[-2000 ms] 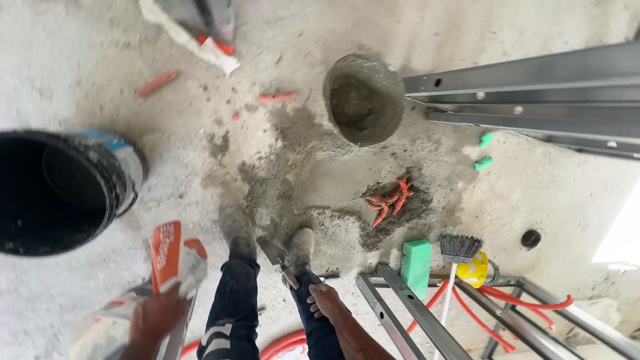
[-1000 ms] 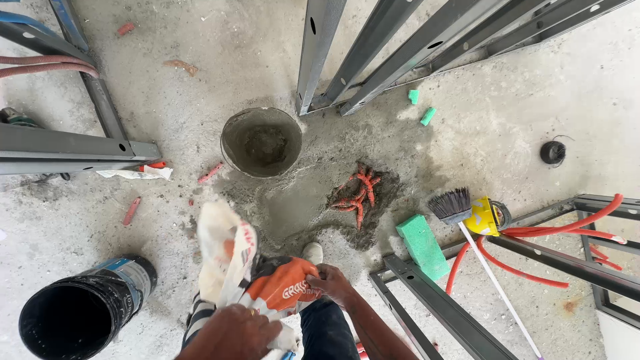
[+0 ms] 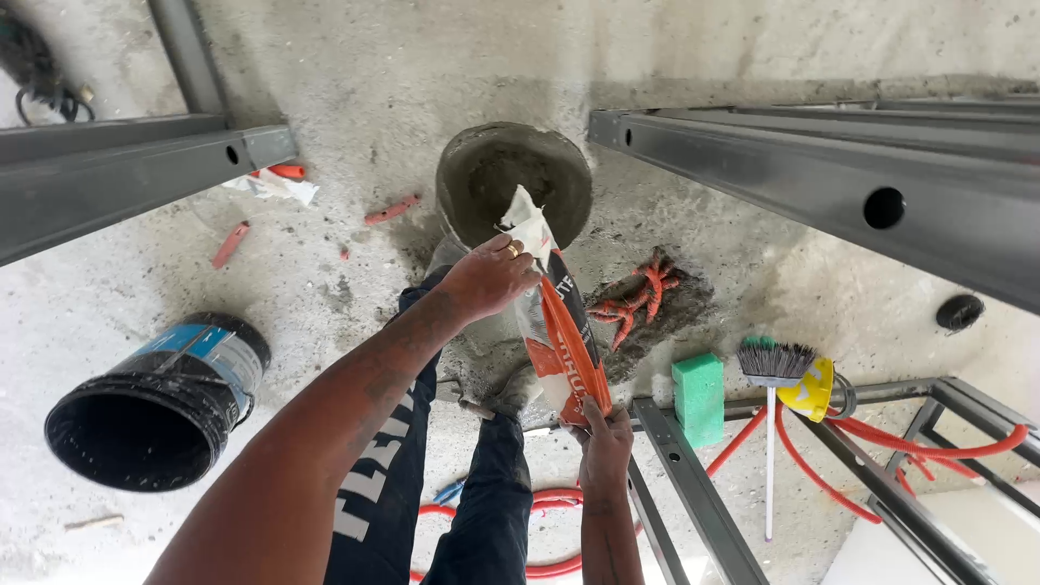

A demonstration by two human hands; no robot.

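Observation:
Both hands hold an orange, black and white bag (image 3: 565, 341) of building powder, tilted with its torn white mouth over a bucket (image 3: 512, 183) of grey mortar. My left hand (image 3: 491, 276), with a ring on one finger, grips the bag near its mouth. At the bag's lower end, my right hand (image 3: 601, 431) pinches a corner. Whether powder is falling out cannot be seen. To the right of the bag, orange corrugated conduit ends (image 3: 642, 296) stick out of a rough, damp patch in the concrete floor. A trowel (image 3: 465, 398) lies between my feet, partly hidden.
A black bucket (image 3: 134, 431) lies at the left. Grey metal studs (image 3: 812, 171) reach in from both sides. At the lower right are a green foam block (image 3: 699, 398), a broom (image 3: 776, 366), a yellow container (image 3: 808, 390) and red conduits (image 3: 934, 443). Red tubing (image 3: 556, 565) curls behind my feet.
The bag, at the lower left two seconds ago, is now over the mortar bucket. My right hand, then apart from it, has taken hold of it. The view has shifted.

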